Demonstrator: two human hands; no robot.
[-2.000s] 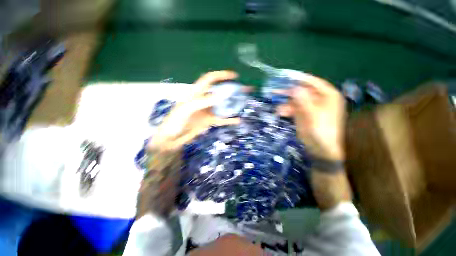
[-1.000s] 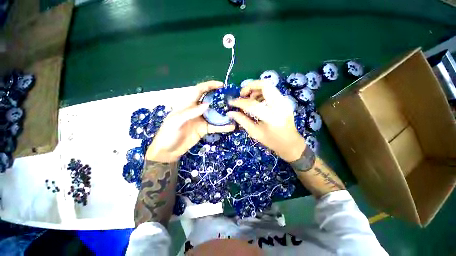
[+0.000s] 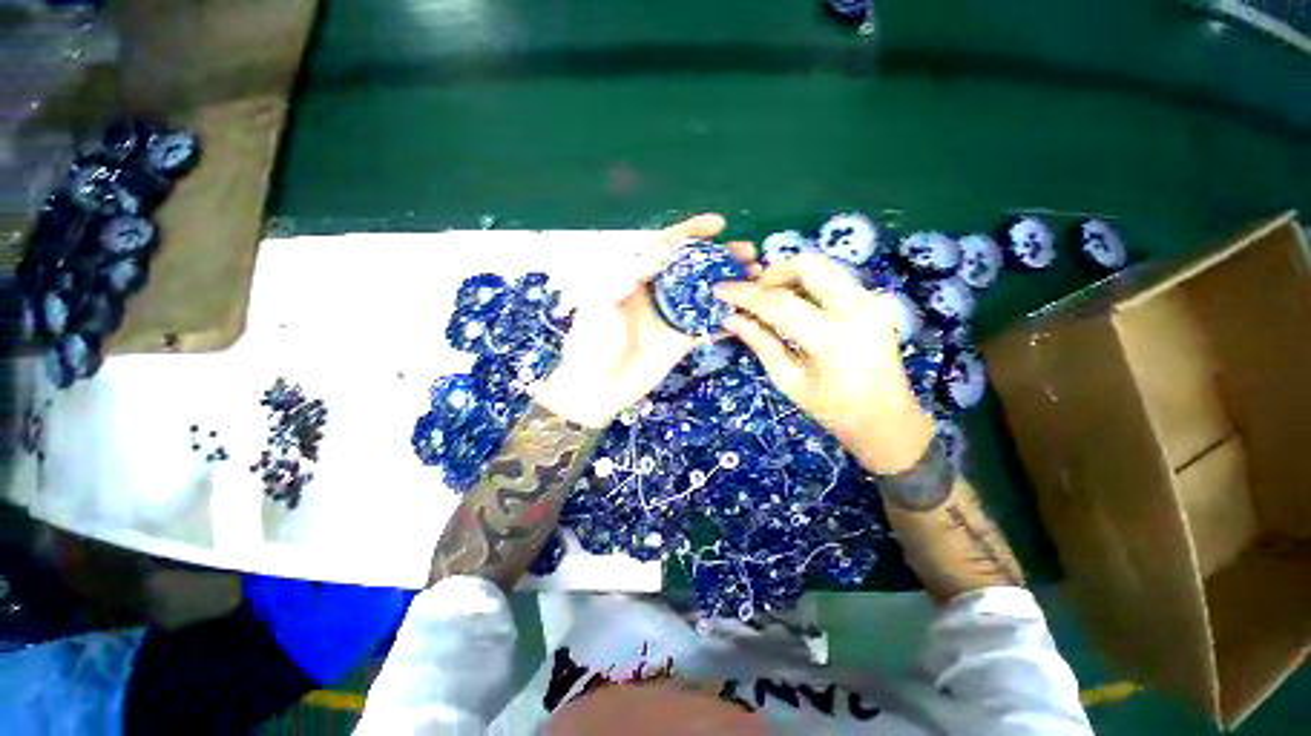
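Observation:
My left hand [image 3: 633, 338] holds a round unit [image 3: 696, 286] with a blue board face showing, above the far edge of the board heap. My right hand [image 3: 827, 345] has its fingertips on the unit's right side. The unit's rim is partly hidden by my fingers. A heap of blue circuit boards [image 3: 719, 489] with thin white wires and small white discs lies below my hands. More blue boards [image 3: 467, 417] lie left of my left forearm. White-faced round housings [image 3: 929, 252] are grouped right of the heap, some in a row on the green surface.
An open cardboard box [image 3: 1057, 431] stands at the right. Small dark parts [image 3: 292, 443] lie on the white sheet [image 3: 345, 316]. Dark round units [image 3: 127, 235] lie on a cardboard sheet [image 3: 237, 158] at the upper left. A person's dark sleeve shows at the lower left.
The wire and white disc that stretched out beyond the unit no longer show there. The blue board now fills more of the unit's visible face. The view has shifted, so the scene sits further right.

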